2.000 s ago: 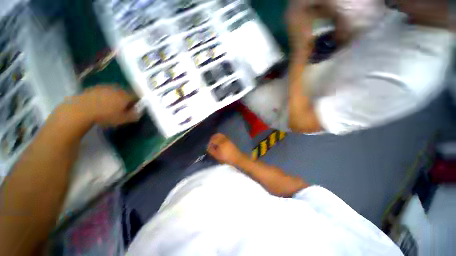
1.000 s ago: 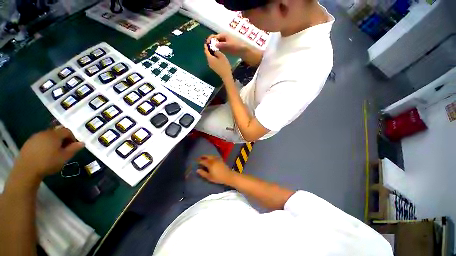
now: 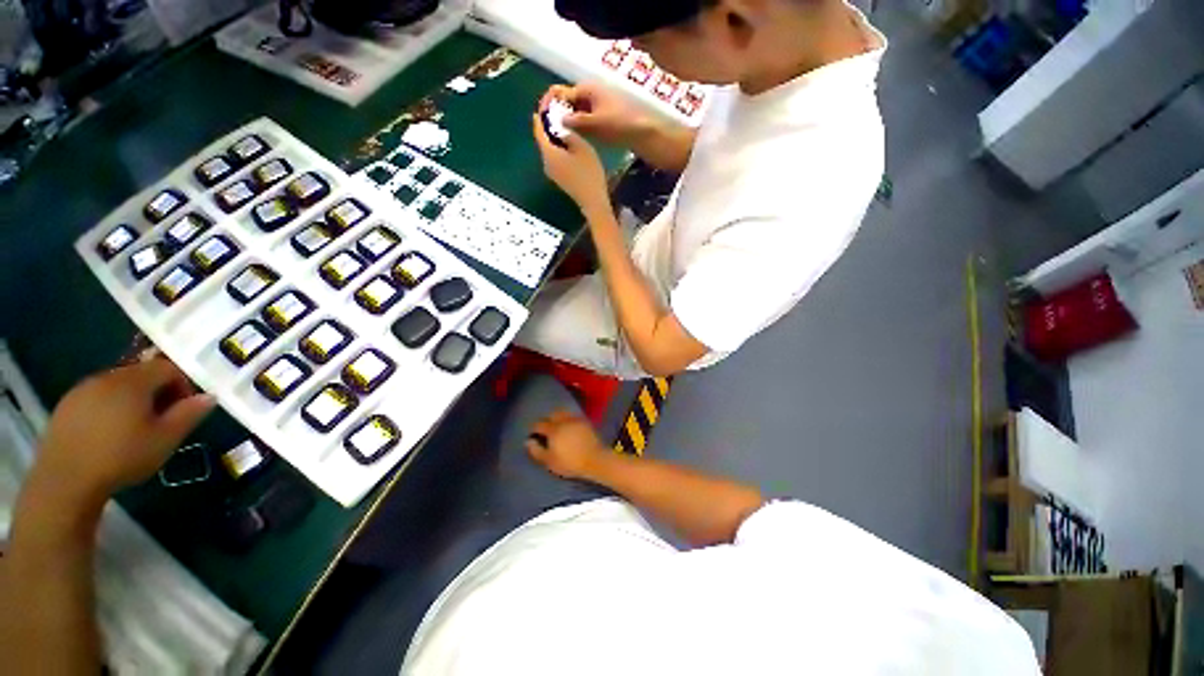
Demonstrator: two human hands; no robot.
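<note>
A white blister tray (image 3: pixel 211 346) lies on the green bench. It holds rows of black housings with silver and yellow insides (image 3: pixel 325 341), and several plain black closed ones (image 3: pixel 416 326) near its right corner. My left hand (image 3: pixel 112 420) is at the tray's left edge, thumb and finger close together at the rim; whether they grip it is unclear. My right hand (image 3: pixel 568 445) is below the bench edge, over my lap, fingers curled. A small dark spot shows at its fingertips, too small to name.
A loose battery (image 3: pixel 244 458) and a thin pale loop (image 3: pixel 185 464) lie near my left hand. White trays (image 3: pixel 165 581) are stacked at lower left. A perforated white sheet (image 3: pixel 489 231) lies behind the tray. A person in white (image 3: pixel 779 185) sits at right, holding a small part.
The view was blurred and closer to the tray two seconds ago; now it is sharper and wider. Over the last second, the tray and my hands have shifted only slightly in the picture.
</note>
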